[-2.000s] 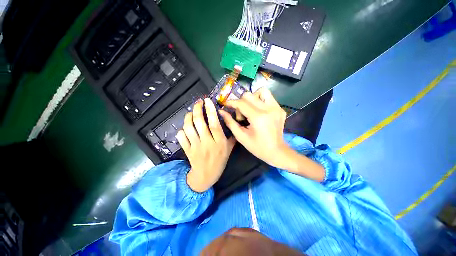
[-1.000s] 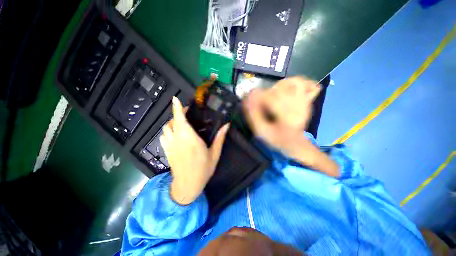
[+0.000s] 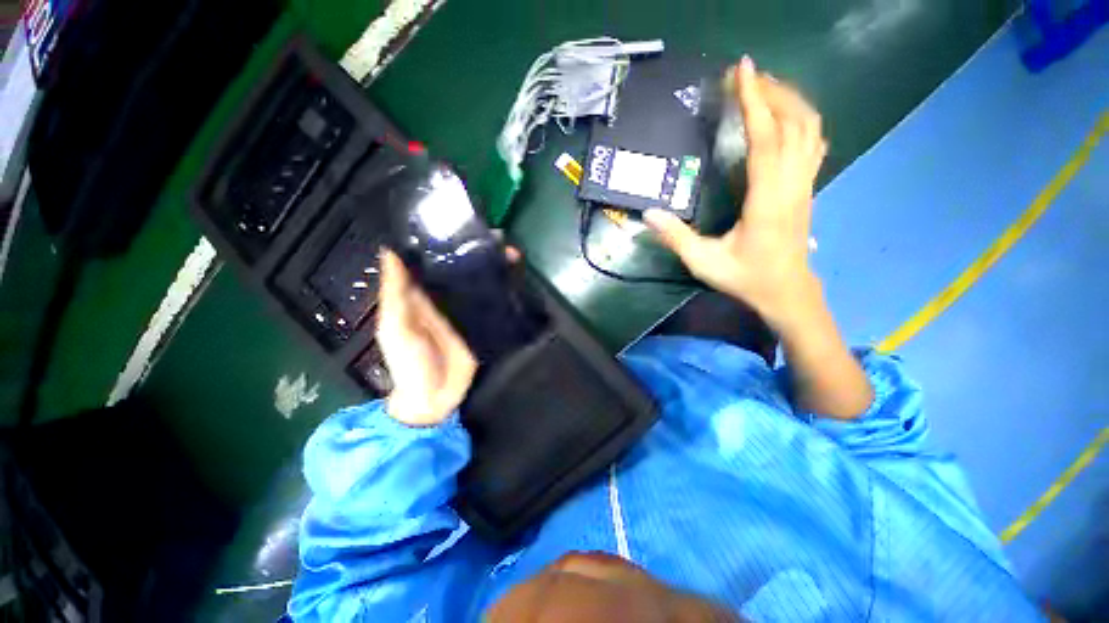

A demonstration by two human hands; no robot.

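My left hand (image 3: 420, 347) holds a phone display assembly (image 3: 468, 268), raised and tilted over the foam tray (image 3: 608, 377). Its dark glass shows a bright white reflection or patch near the top. My right hand (image 3: 760, 207) is spread at the right side of the black screen tester box (image 3: 645, 146), thumb near its lower edge, fingers at its far right. The tester's small display is white and a green light shows beside it. The green adapter board (image 3: 511, 195) is seen nearly edge-on beside the assembly. Whether its flex cable joins the assembly is hidden.
White wires (image 3: 529, 110) run between board and tester. A black cable (image 3: 590, 250) curves from the box. Other display assemblies (image 3: 286, 158) lie in tray pockets at left. A black stack (image 3: 134, 122) stands at upper left. Blue floor with yellow lines (image 3: 985, 286) is at right.
My left hand has lifted and tilted the assembly, swinging it up and left. The green board has turned on edge. My right hand has moved up to the tester's right side, fingers spread.
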